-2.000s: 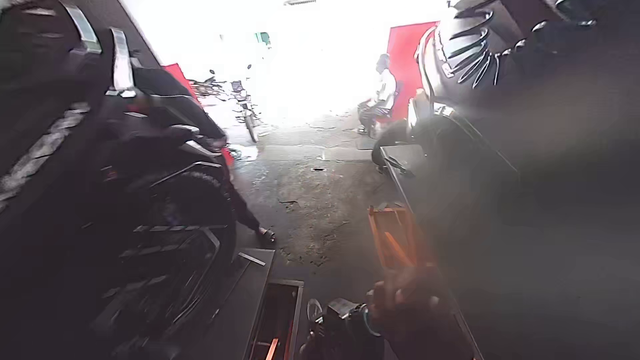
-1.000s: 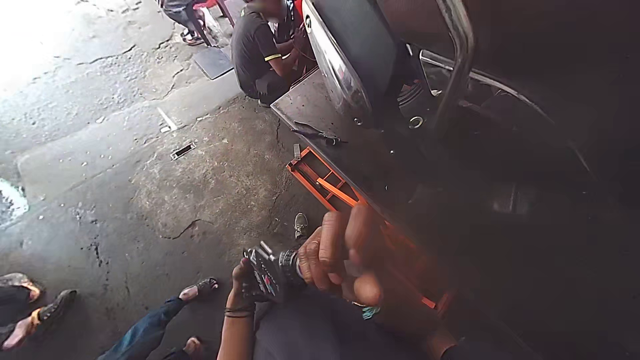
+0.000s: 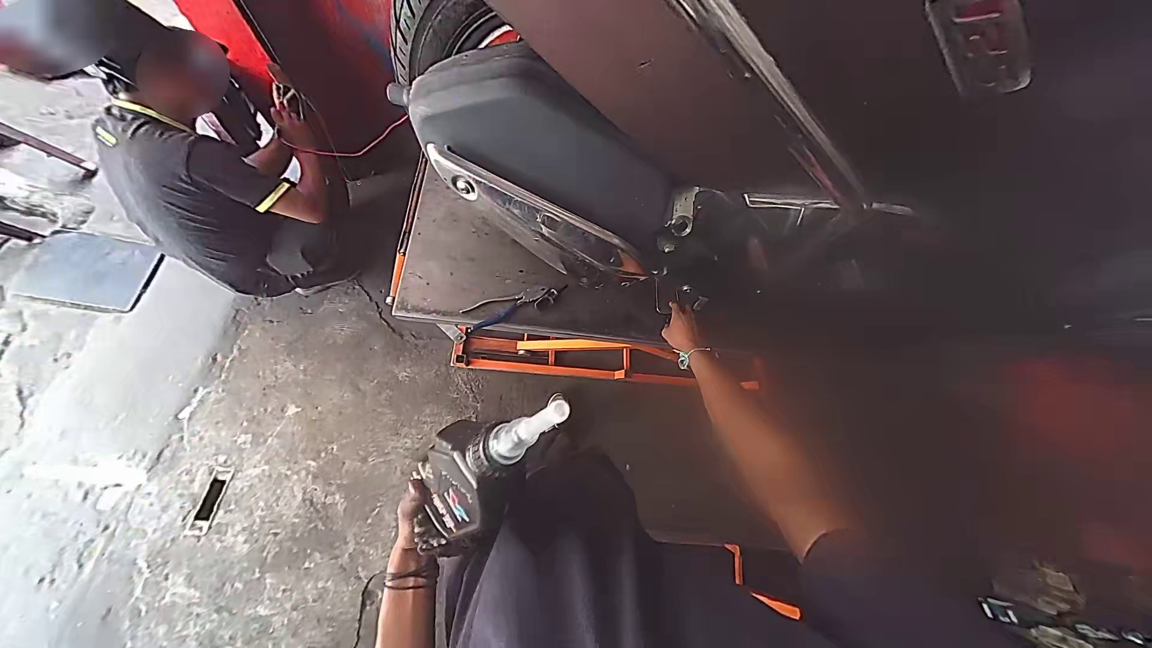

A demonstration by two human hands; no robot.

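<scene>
My left hand (image 3: 412,517) grips a black plastic bottle (image 3: 459,486) by its base; a translucent spout (image 3: 531,430) on the bottle points up and right. My right hand (image 3: 682,328) reaches to the dark underside of a motorcycle, at the edge of the lift platform, its fingertips near a small metal part. Whether it holds that part cannot be told. Above and left of it is the motorcycle's exhaust muffler (image 3: 540,135) with a chrome heat shield (image 3: 531,216). Pliers (image 3: 513,304) with a blue handle lie on the platform (image 3: 450,243).
An orange lift frame (image 3: 540,367) runs below the platform's edge. At the upper left a person in a dark shirt (image 3: 189,180) crouches beside a red panel (image 3: 333,63), a red wire (image 3: 360,151) near their hands. A floor drain (image 3: 210,501) lies at lower left.
My right hand has moved from near the bottle to the motorcycle's underside. The bottle stays in my left hand, its spout now in plain sight. The view has swung toward the motorcycle.
</scene>
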